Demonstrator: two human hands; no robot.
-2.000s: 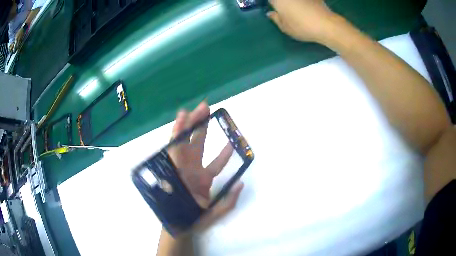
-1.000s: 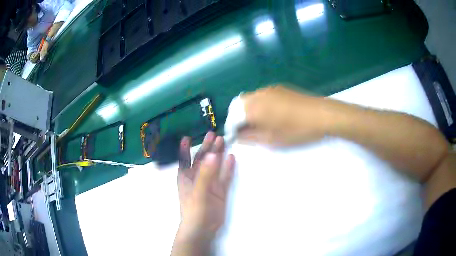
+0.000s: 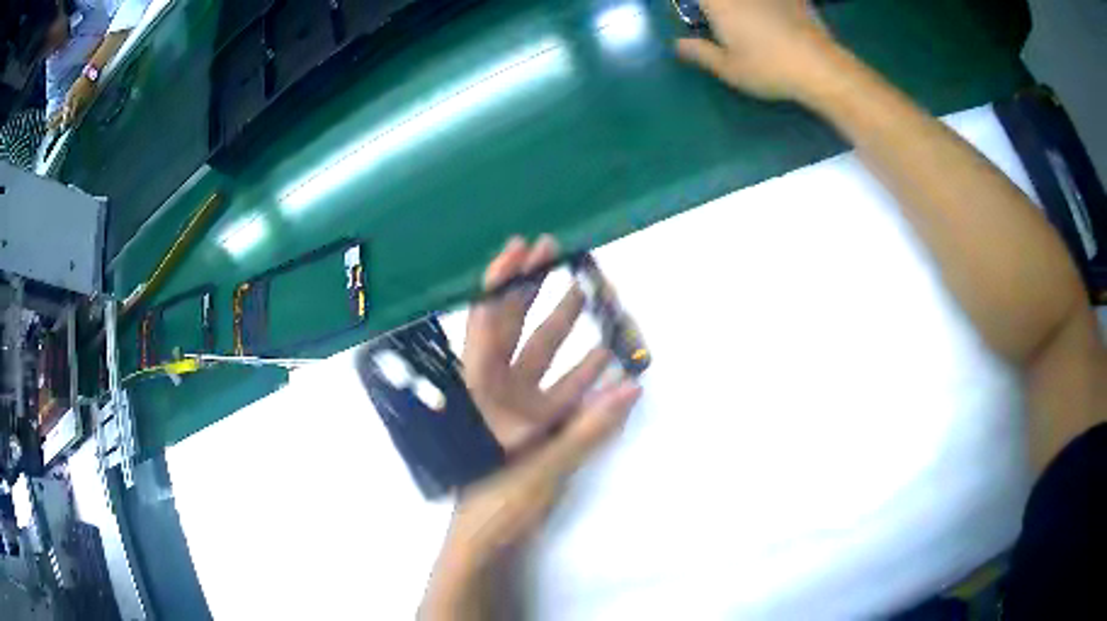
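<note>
My left hand (image 3: 516, 382) holds a black phone middle frame (image 3: 440, 449) tilted over the white sheet (image 3: 777, 400). Its fingers show through the frame's open window, and hand and frame are blurred. The solid dark end points to lower left, the end with small orange-gold bits to the right. My right hand (image 3: 771, 51) reaches out over the green belt (image 3: 486, 182), partly cut off by the top edge. A small piece of another frame (image 3: 690, 12) shows beside its fingers; whether they grip it is unclear.
Two more frames lie on the belt at left, one larger in view (image 3: 297, 297). A yellow-ended white guide bar (image 3: 182, 365) and a silver bracket (image 3: 115, 425) are at left. A black tray (image 3: 304, 61) lies beyond. Another person's arm shows at top left.
My right hand has moved from the sheet's edge to the top of the view. My left hand, empty a second ago, now holds a frame.
</note>
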